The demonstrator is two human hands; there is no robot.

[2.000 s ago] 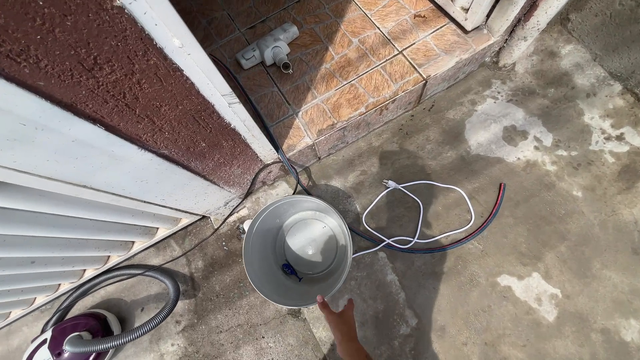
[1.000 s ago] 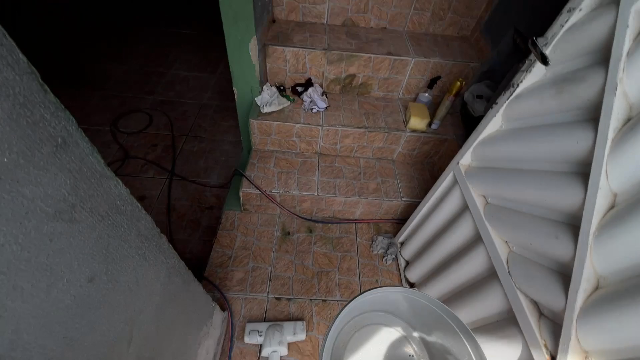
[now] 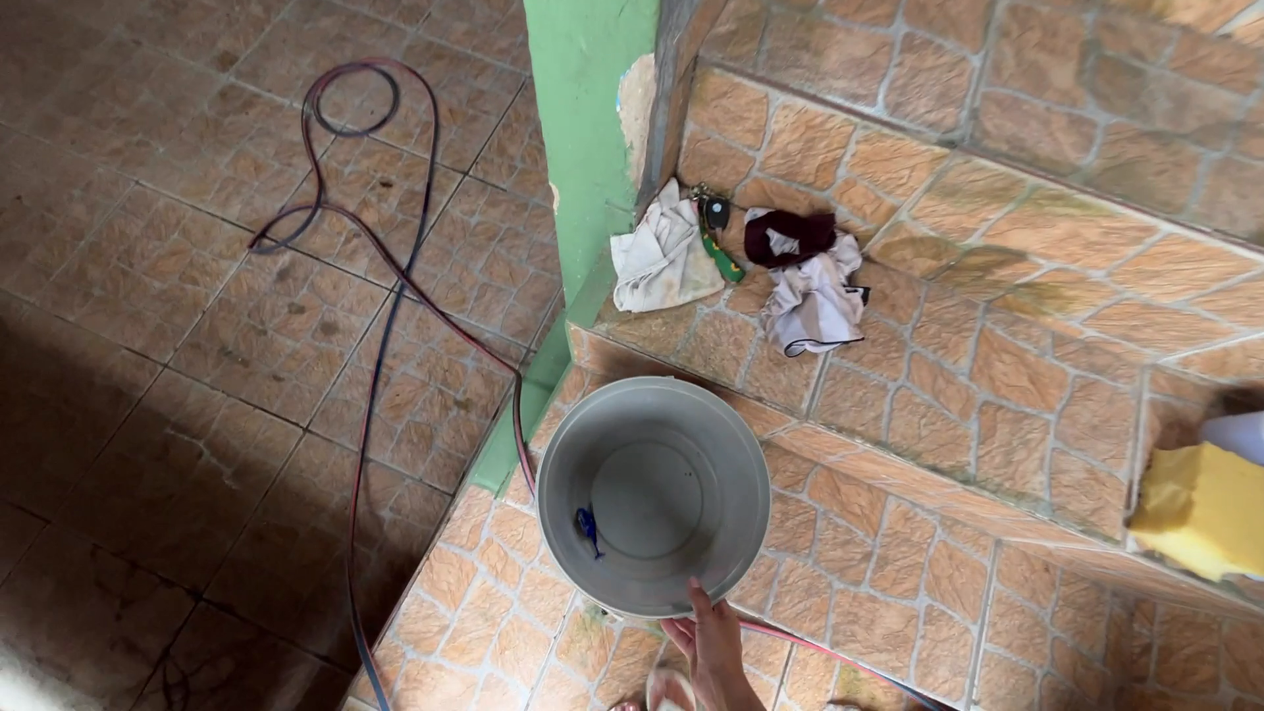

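My right hand [image 3: 706, 642] grips the near rim of a grey plastic bucket [image 3: 652, 499], thumb over the edge and fingers beneath. Inside the bucket, at its left, lies a small dark-blue object [image 3: 589, 531] that I cannot identify. My left hand is out of view. On the tiled step beyond the bucket rest a crumpled white cloth [image 3: 664, 259], a key fob [image 3: 715, 212] with a green strap [image 3: 722, 259], and a pale and maroon cloth bundle [image 3: 812, 286].
A red and blue cable or hose [image 3: 395, 286] loops over the tiled floor at left and runs past the bucket. A green door frame [image 3: 592, 138] stands beside the steps [image 3: 987, 434]. At far right lies a yellow sponge or cloth [image 3: 1200, 509]. A foot shows below the bucket.
The bucket has been carried from the concrete outside, past the tiled entrance, to the steps. The same hand held its rim two seconds ago. The view has moved with it.
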